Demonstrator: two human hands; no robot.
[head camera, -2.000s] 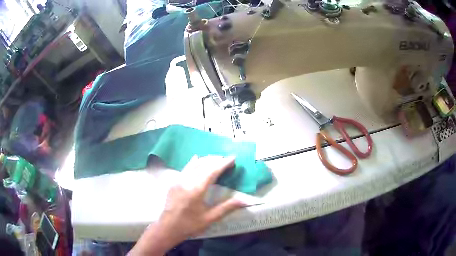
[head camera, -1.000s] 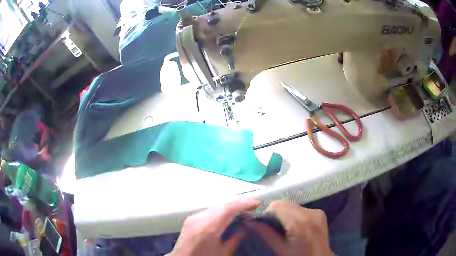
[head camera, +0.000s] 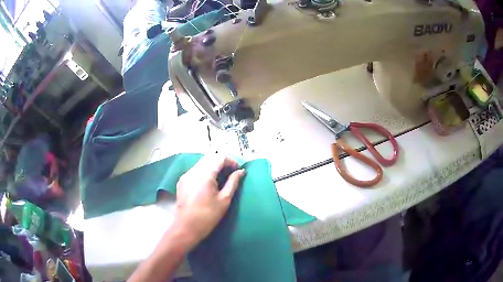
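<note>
My left hand (head camera: 204, 190) reaches in from the bottom and pinches the upper left edge of a teal-green fabric panel (head camera: 253, 220). The panel lies on the table in front of the needle and runs down over the front edge out of the frame. A teal band (head camera: 127, 190) lies to the left, its right part hidden under my left hand and the panel. A teal corner shows at the panel's right. The presser foot and needle (head camera: 242, 137) are just behind the cloth, which is not under them. My right hand is not in view.
Scissors (head camera: 344, 135) with red-orange handles lie open right of the needle. The sewing machine arm (head camera: 331, 41) spans the back. Small open tins (head camera: 448, 112) stand at the right end. Darker teal cloth (head camera: 118, 129) is heaped at the left. A green bottle (head camera: 38, 220) is at lower left.
Both hands were at the front edge; now my left hand is on the table pinching a panel laid over the band's right end. My right hand has left view. The camera view has shifted slightly.
</note>
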